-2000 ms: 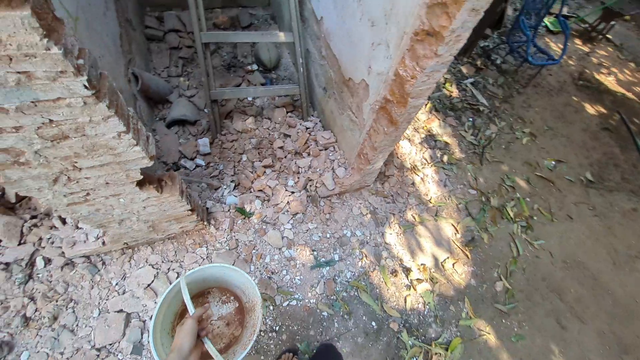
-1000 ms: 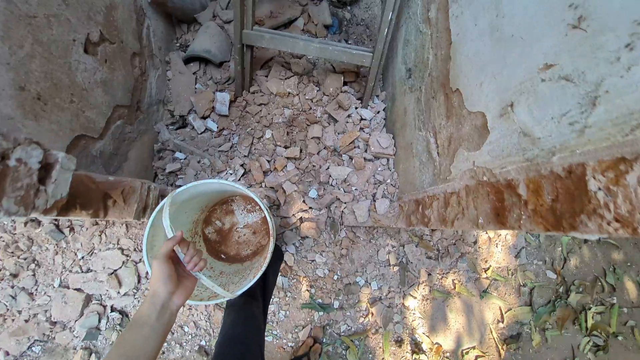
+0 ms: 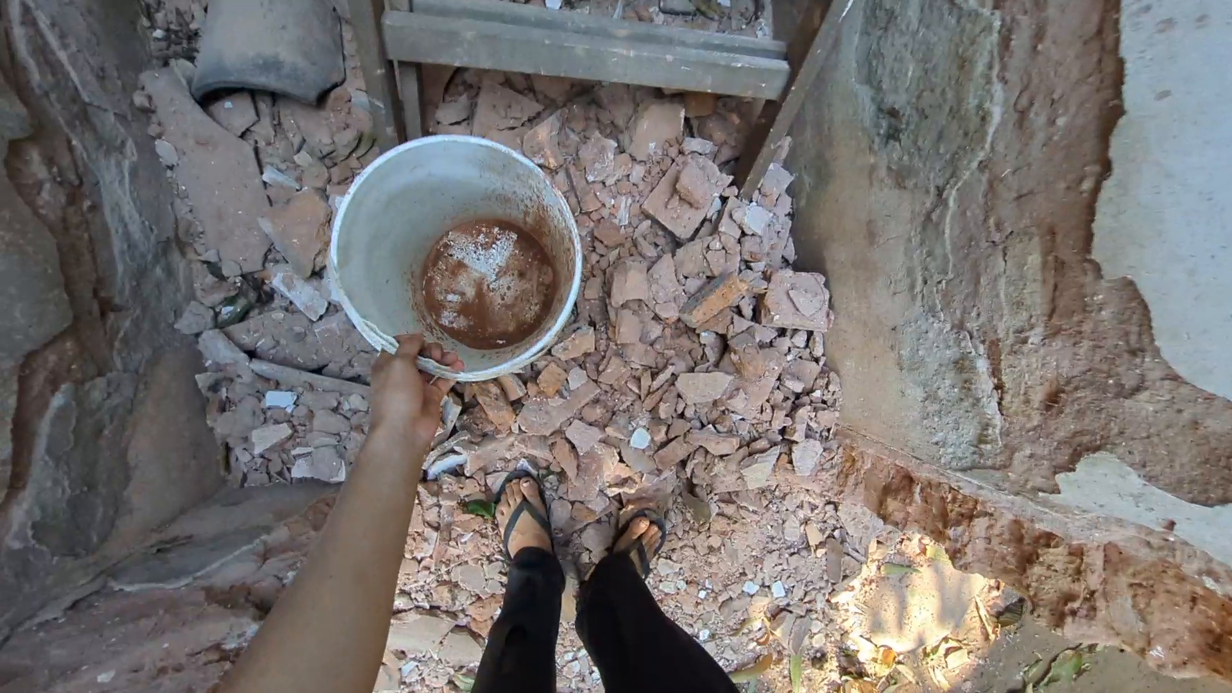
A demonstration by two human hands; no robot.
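My left hand grips the near rim of a white plastic bucket, with the bucket's handle lying along the rim under my fingers. Reddish-brown dirt and pale dust coat the bottom of the bucket, which looks otherwise empty. It is above the broken masonry rubble, left of centre; whether it touches the rubble I cannot tell. My right hand is out of the frame.
A ladder stands in the rubble ahead. A curved clay tile lies at the upper left. Rough walls rise on the left and right. My feet in flip-flops stand on uneven debris.
The view has moved in between the walls, nearer the ladder. My left hand has gone from the bucket's handle to its rim, and the bucket is now over the rubble between the walls.
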